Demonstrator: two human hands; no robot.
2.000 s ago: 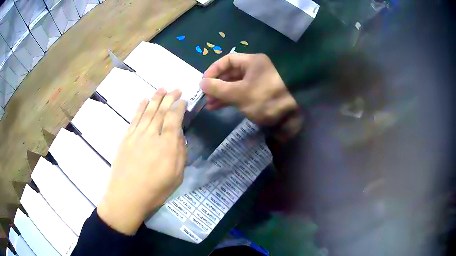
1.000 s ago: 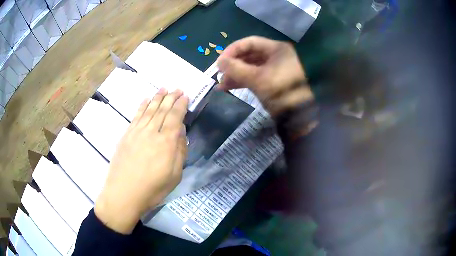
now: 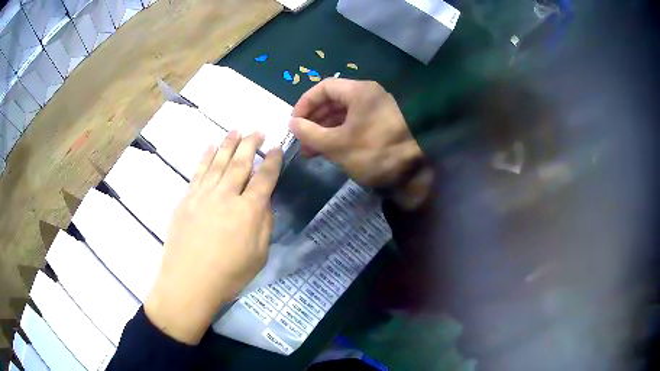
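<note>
Several white boxes (image 3: 239,101) overlap like steps from top centre to lower left, with end flaps standing up. My left hand (image 3: 217,232) lies palm down across their lower ends, fingers spread; its thumb is hidden. My right hand (image 3: 354,130) pinches at the lower right corner of the top box. A small printed label (image 3: 287,138) lies along that box's edge and runs up to the right fingertips, which hide its end. A label sheet (image 3: 318,275) with rows of black print lies below the hands, partly under my left hand.
A tan board (image 3: 94,116) lies beyond the row, with more white boxes (image 3: 43,43) at top left. A single white box (image 3: 398,25) lies at the top on the dark green table. Blue and yellow scraps (image 3: 311,73) lie nearby. The right side is blurred.
My right hand was at the box corner, moved up and right with a small white strip at its fingertips, and is now back at the corner. My left hand has barely moved.
</note>
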